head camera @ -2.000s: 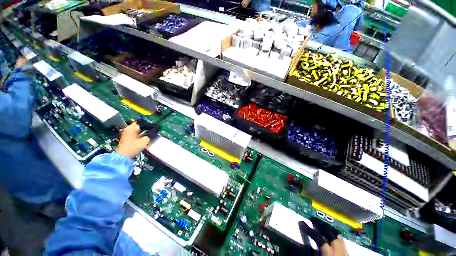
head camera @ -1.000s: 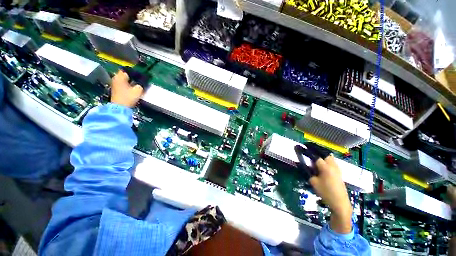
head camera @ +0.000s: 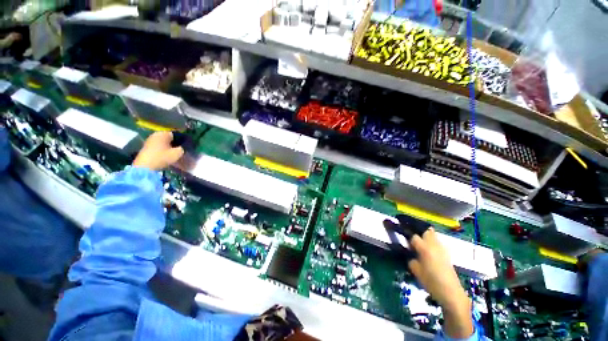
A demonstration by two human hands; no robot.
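My left hand [head camera: 160, 150], in a blue sleeve with black coverings on some fingers, rests at the left end of a long heatsink [head camera: 243, 181] on a green circuit board [head camera: 193, 223]. My right hand [head camera: 427, 256], with black-covered fingers, reaches over the middle of another long heatsink [head camera: 472, 256] on the board to the right. Its black fingertips lie across the bar. Finned heatsinks [head camera: 280, 148] with yellow strips stand behind both bars. The fingertips are dark and blurred, so any grip is unclear.
Shelving behind holds red components [head camera: 327, 118], blue-purple components [head camera: 390, 135], stacked trays [head camera: 483, 156] and yellow-and-black components [head camera: 413, 53]. A coiled blue cord [head camera: 473, 106] hangs at right. A blue sleeve [head camera: 595, 286] shows at the right edge. The pale bench edge [head camera: 220, 276] runs in front.
Since two seconds ago, my right hand has come further into view over the right heatsink. My left hand stays at the left heatsink's end. The camera view has shifted.
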